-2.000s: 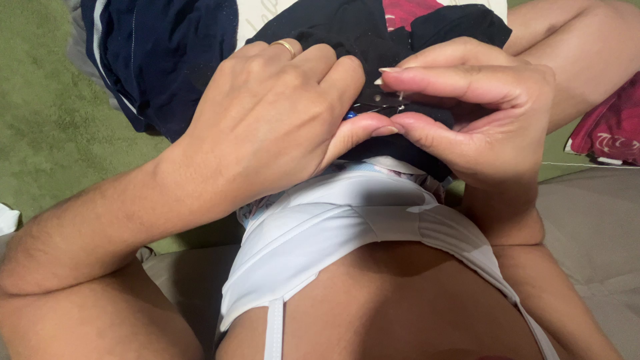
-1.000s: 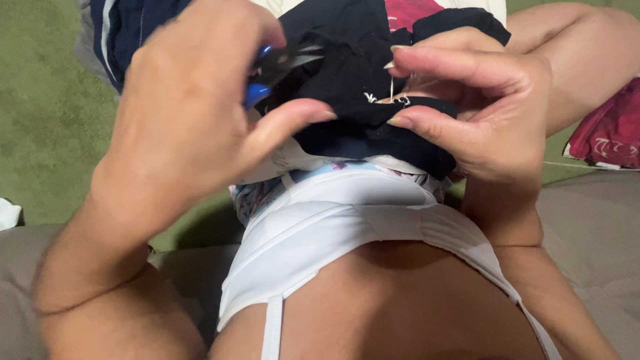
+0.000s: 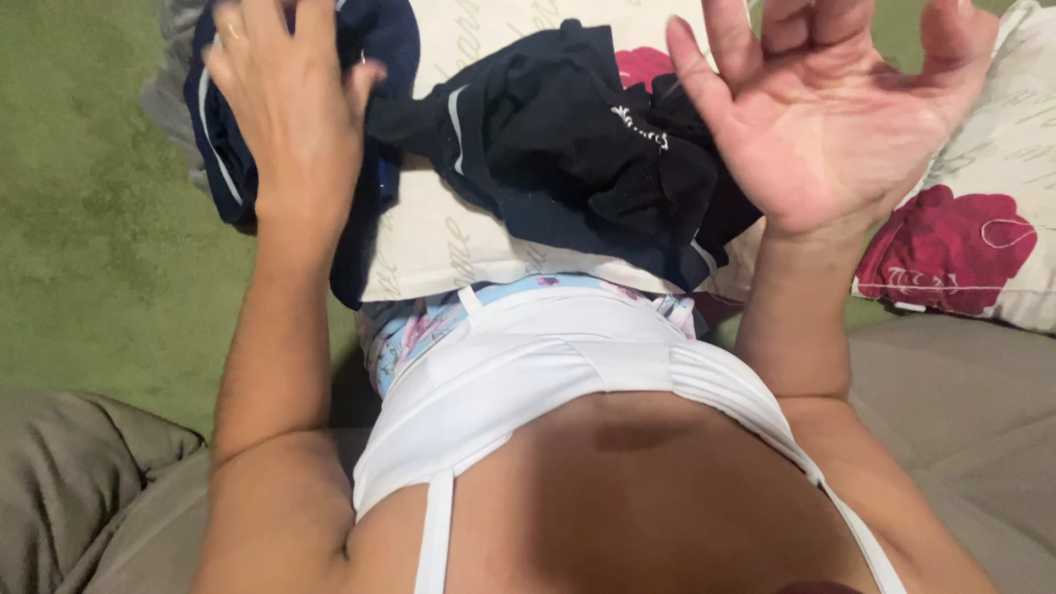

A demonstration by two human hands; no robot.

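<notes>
My left hand [image 3: 293, 91], with a ring on one finger, is over a folded navy garment [image 3: 219, 153] with white piping. Its fingers are apart, slightly blurred, and nothing shows in them. A small blue item [image 3: 386, 177], too dark to name, shows beside that wrist. My right hand [image 3: 833, 124] is palm up with spread, partly curled fingers and holds nothing. Between the hands a black cloth garment [image 3: 544, 140] lies crumpled, with light trim. A short row of white stitches [image 3: 639, 128] crosses its fold. Beneath it is a cream fabric [image 3: 429, 264] printed with script and red flowers.
At the right lies another cream printed fabric piece [image 3: 1023, 148] with a red flower and a loose white thread [image 3: 1006, 233]. A green textured surface [image 3: 99, 247] extends at the left. Grey-brown upholstery [image 3: 957, 396] is beside my body.
My right hand has let go of the black cloth and turned palm up. The blue-handled cutting tool seen in my left hand no longer shows there. The black cloth now lies loose.
</notes>
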